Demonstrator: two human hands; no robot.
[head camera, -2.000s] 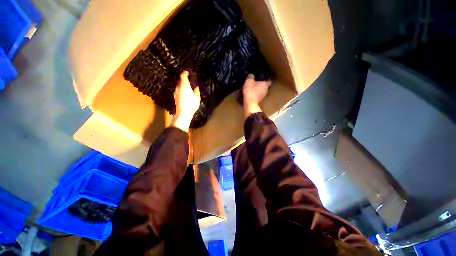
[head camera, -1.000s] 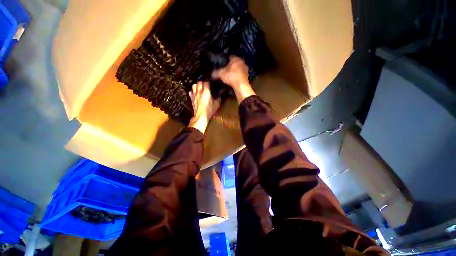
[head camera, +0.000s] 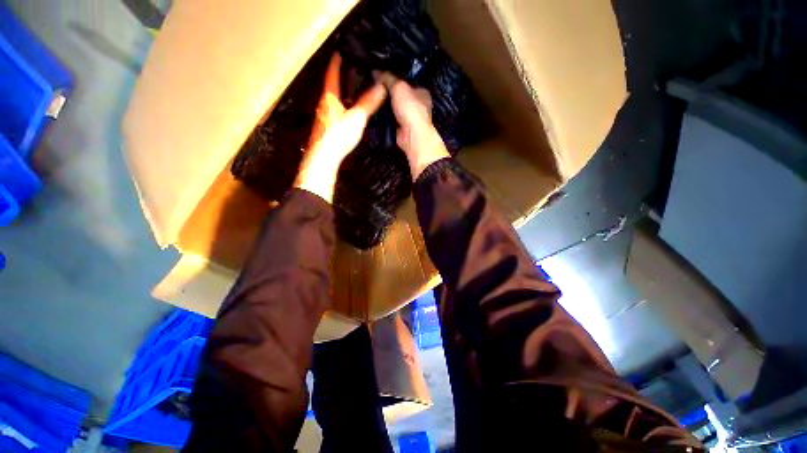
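Observation:
An open tan carton (head camera: 239, 80) holds dark, glossy, ridged black parts (head camera: 367, 195) packed in a mass. My left hand (head camera: 341, 119) is inside the carton over the parts, with thumb and fingers spread apart. My right hand (head camera: 409, 106) is close beside it, fingers bent and touching or nearly touching the left fingertips. Both hands lie on or among the black parts. The dark parts blend together, so whether either hand grips a piece cannot be told.
Blue trays (head camera: 168, 372) stand at the lower left, with other blue bins (head camera: 26, 115) at the left edge. A smaller tan carton (head camera: 400, 367) is below the big one. A grey panel (head camera: 734, 212) and cardboard (head camera: 690, 301) are at the right.
My left hand has moved up and farther into the carton, its fingers now spread. My right hand has shifted slightly up beside it. A black clump now shows lower, near the carton's near wall.

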